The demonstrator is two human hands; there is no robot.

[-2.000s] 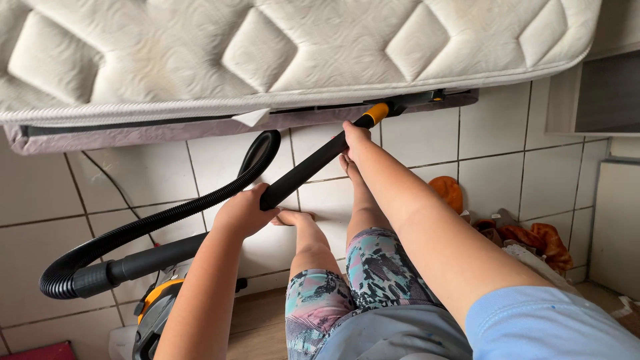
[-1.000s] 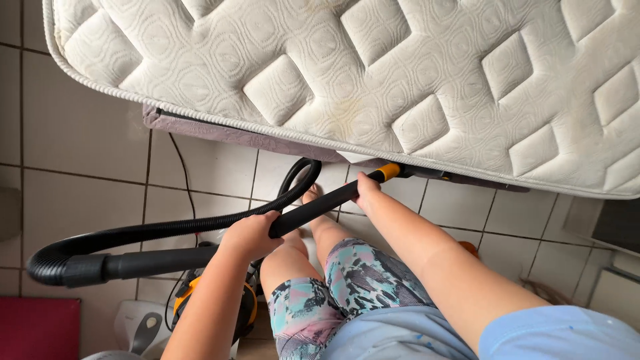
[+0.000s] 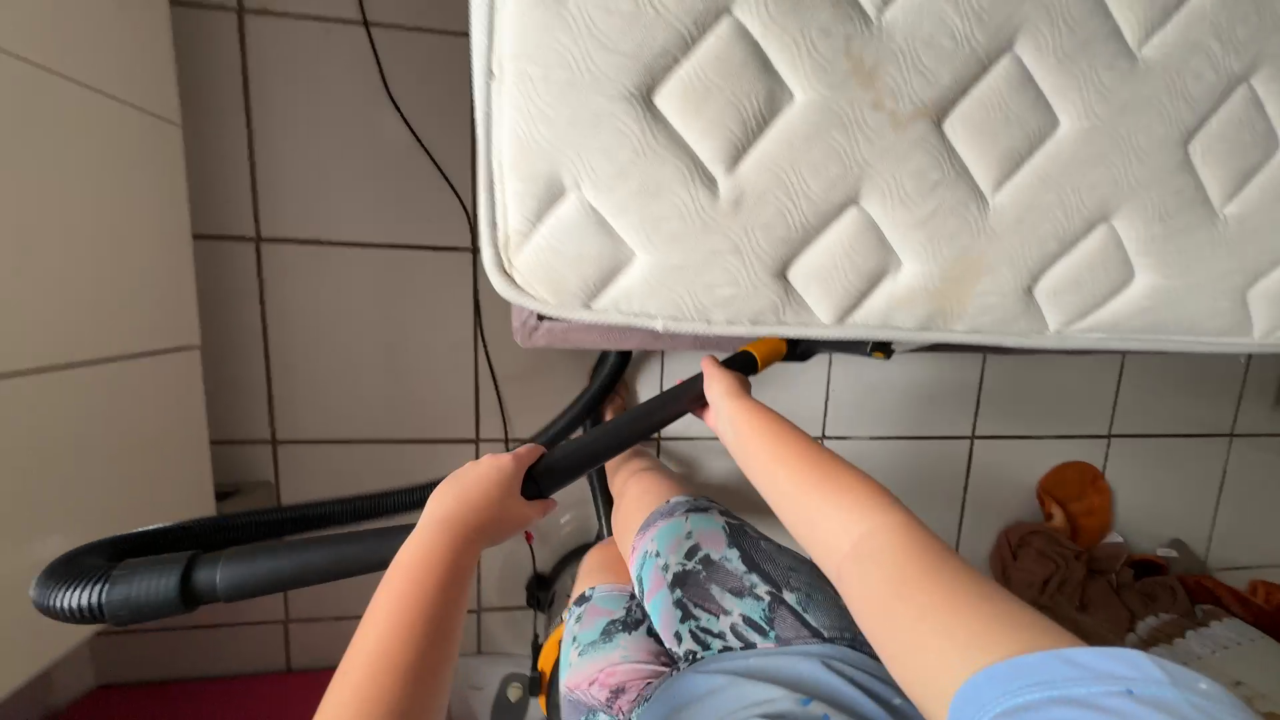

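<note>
My left hand [image 3: 487,500] grips the middle of a black vacuum cleaner wand [image 3: 620,437], and my right hand [image 3: 722,390] holds it farther up, just below its yellow collar [image 3: 766,352]. The black floor nozzle [image 3: 845,349] lies along the lower edge of the white quilted mattress [image 3: 720,240], partly hidden by it. From the wand's rear end at the left, a ribbed black hose [image 3: 300,517] bends back and passes behind my left hand. Part of the yellow and black vacuum body [image 3: 549,665] shows beside my legs.
The mattress, with faint stains, rests on a mauve bed base [image 3: 580,333]. A thin black cable [image 3: 430,150] crosses the tiled floor [image 3: 365,340]. Brown and orange cloths [image 3: 1060,565] lie in a heap at the right. A pale tiled wall [image 3: 95,300] stands left; a red item [image 3: 200,697] is at bottom left.
The view has shifted left along the bed, bringing the mattress corner and the left wall into sight. Both hands keep their hold on the wand, and the nozzle is now close to the bed's corner.
</note>
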